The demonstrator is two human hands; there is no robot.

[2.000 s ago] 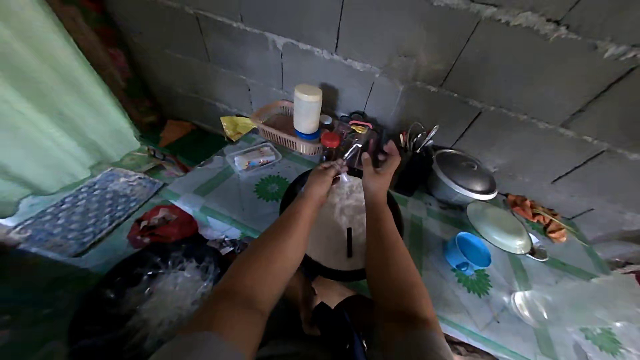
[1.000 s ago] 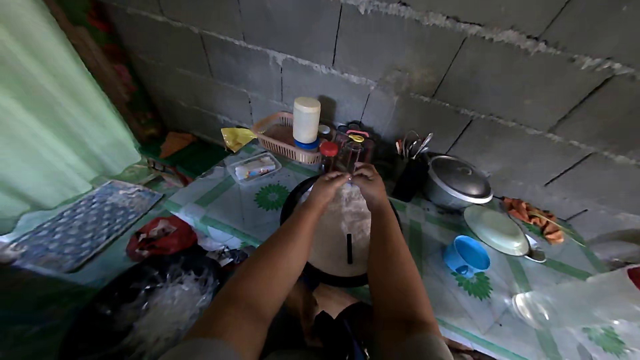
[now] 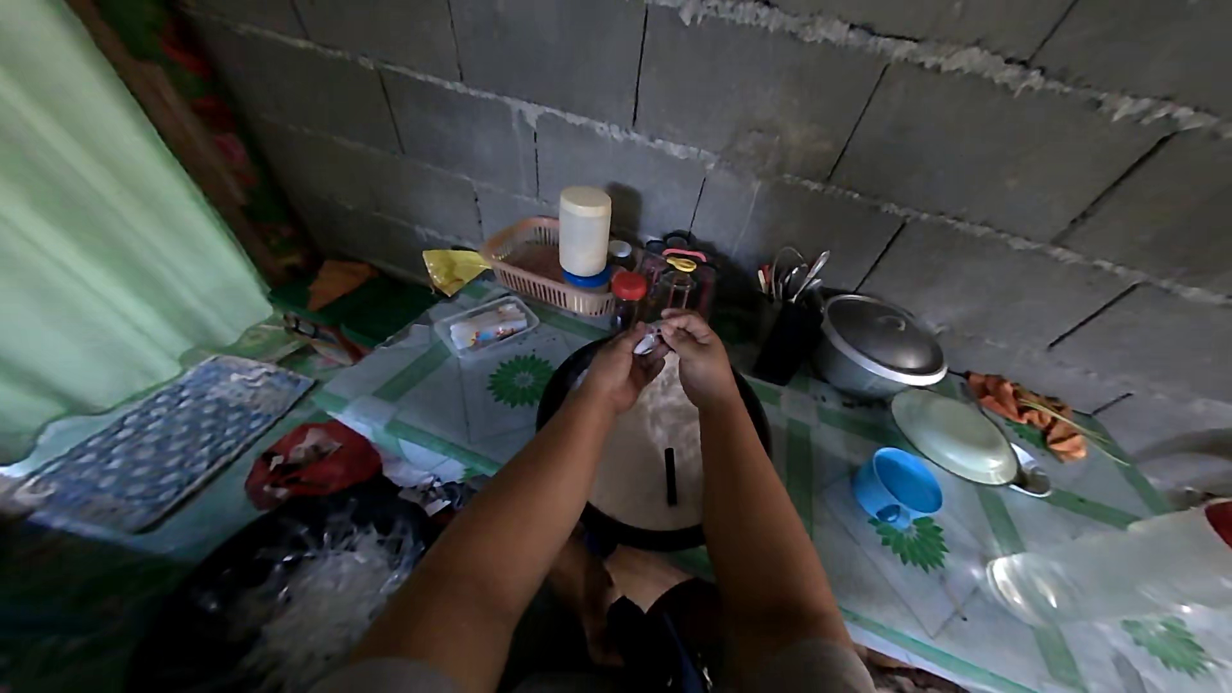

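Observation:
Above a round dark basin, my left hand and my right hand meet, fingertips close together. A small piece of whitish plastic is pinched in my left fingers, and my right fingertips are at its edge. The basin holds a pale whitish content that I cannot identify surely, with clear plastic around its far part. A narrow black handle or strip lies on this content between my forearms. At lower left, a black tub holds many clear plastic pieces.
Behind the basin stand a red-lidded jar and a pink basket. A clear plastic container sits left. To the right are a lidded pot, a blue cup, an oval pale green lid or dish and a large clear bottle.
My hands were farther apart above the basin's far side two seconds ago, with clear plastic between them. They have come together and now sit a little nearer to me.

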